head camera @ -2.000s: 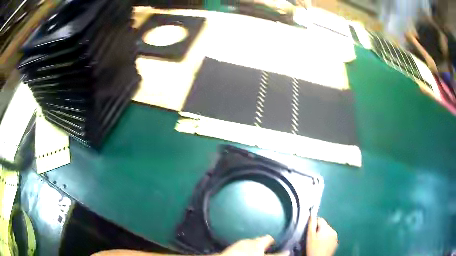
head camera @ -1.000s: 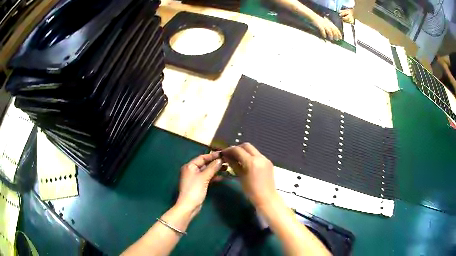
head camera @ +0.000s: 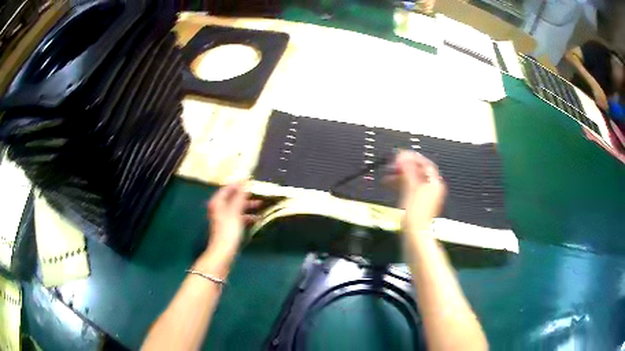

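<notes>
The black gasket strip sheet (head camera: pixel 322 154), with rows of small pale holes, lies in front of me. Its cream release liner (head camera: pixel 473 235) shows along the near edge and bows up at the near left. My left hand (head camera: pixel 229 214) pinches the liner's near left corner. My right hand (head camera: pixel 419 185), blurred, is over the sheet and pinches a thin black gasket strip (head camera: pixel 360 177) that slants up from the sheet's near edge. A black plastic frame (head camera: pixel 301 295) with a large round opening lies between my forearms, cut off by the lower picture edge.
A tall pile of black frames (head camera: pixel 103 130) stands at the left. A black square with a round hole (head camera: pixel 267 65) lies on a pale board (head camera: pixel 212 140) behind. Liner pieces (head camera: pixel 62 250) lie at lower left. More sheets (head camera: pixel 562 86) and a person's arm (head camera: pixel 589 79) are at upper right.
My hands were together at the sheet's near left corner. My right hand has moved right over the sheet with a strip, my left hand stays at the corner. The liner now bows up.
</notes>
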